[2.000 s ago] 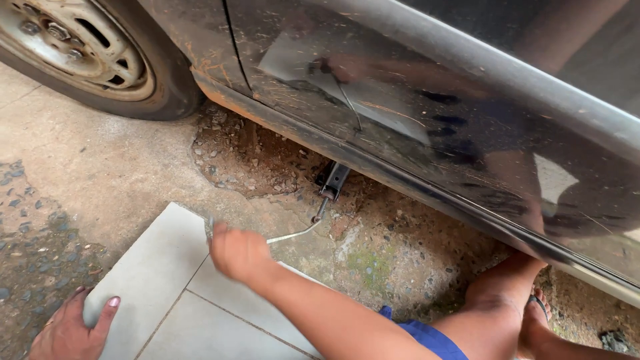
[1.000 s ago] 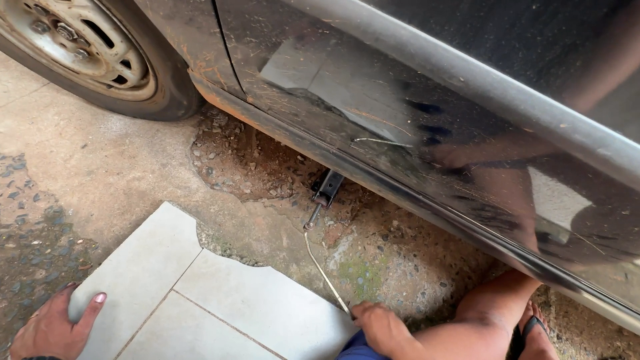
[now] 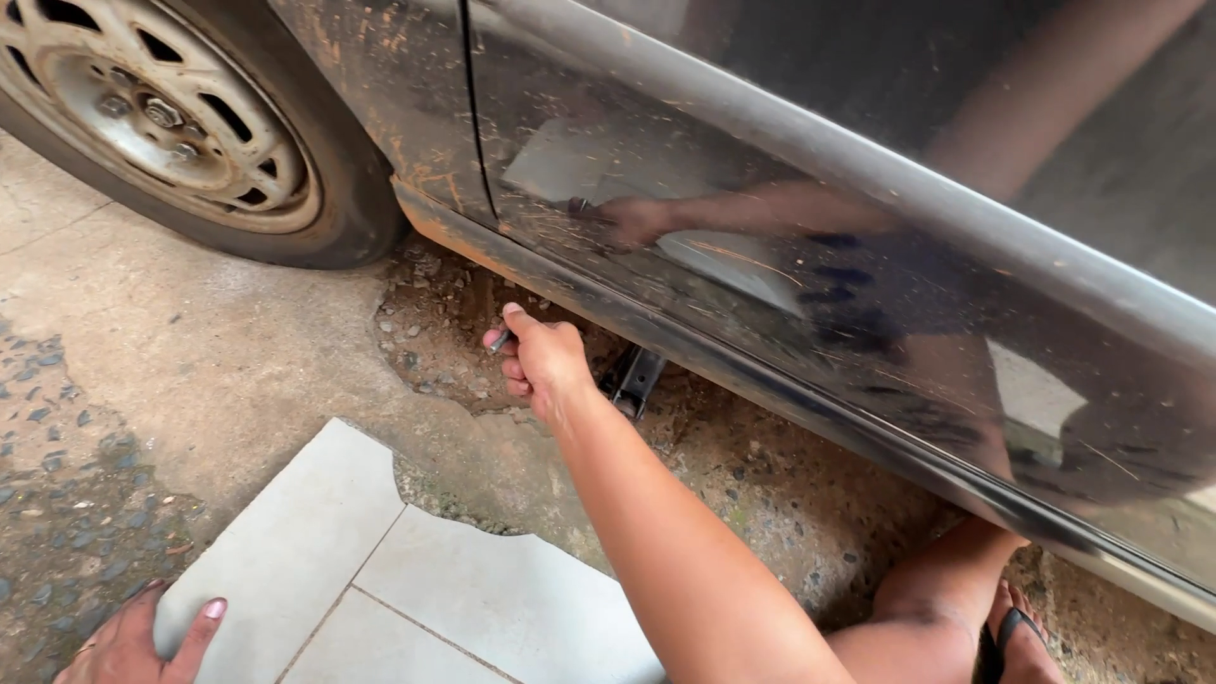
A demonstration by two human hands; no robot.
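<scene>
My right hand (image 3: 541,356) is closed around the end of a metal crank handle (image 3: 501,342), just outside the car's rocker panel (image 3: 608,318). Most of the handle is hidden by the hand and forearm. Behind the forearm, a dark car jack (image 3: 635,382) stands under the panel's edge. At the lower left my left hand (image 3: 142,641) rests on the edge of a pale tile surface (image 3: 285,541), its thumb on top.
A car wheel (image 3: 190,123) with a rusty, dirty rim stands at the upper left. The dark door (image 3: 807,237) reflects an arm. Broken concrete (image 3: 237,351) and gravel lie below. A bent leg (image 3: 936,589) and a sandalled foot (image 3: 1024,632) are at the lower right.
My right hand has swung with the crank handle from the left to the lower right, then up to beside the car's lower edge. My left hand has stayed at the tile edge.
</scene>
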